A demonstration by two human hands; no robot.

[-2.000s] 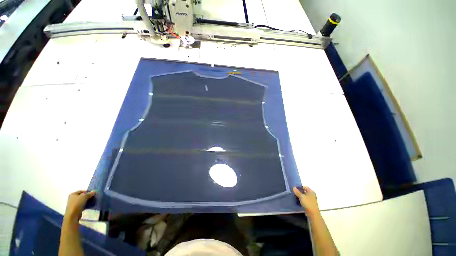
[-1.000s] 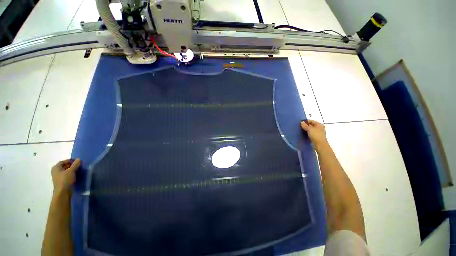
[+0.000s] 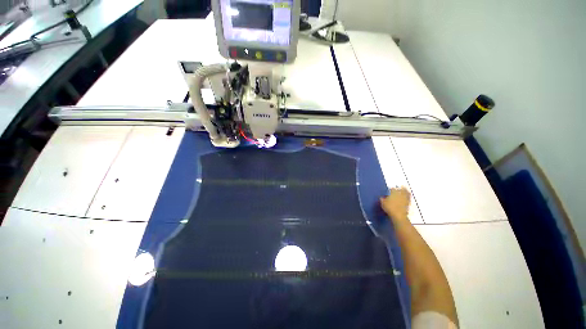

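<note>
The blue sewing template (image 3: 168,205) lies flat on the white table, its far edge against the machine rail, its near end cut off by the picture's bottom. The dark striped panel (image 3: 283,244) shows under its clear cover, with a pale outline and small white marks. The white sewing machine head (image 3: 260,115) stands over the template's far edge, its lamp lit. My right hand (image 3: 397,203) lies at the template's right edge; its fingertips are too small to tell whether they grip. My left hand is out of the picture.
The silver rail (image 3: 328,125) crosses the table (image 3: 64,257) and ends at a black post with a yellow band (image 3: 477,109). The control screen (image 3: 257,29) stands above the head. Blue sheets (image 3: 533,218) lean by the right wall. Another machine table (image 3: 58,58) is at the far left.
The template has moved forward from the table's near edge to the rail. My left hand has left its left edge and the picture. The view has tilted up, showing the screen.
</note>
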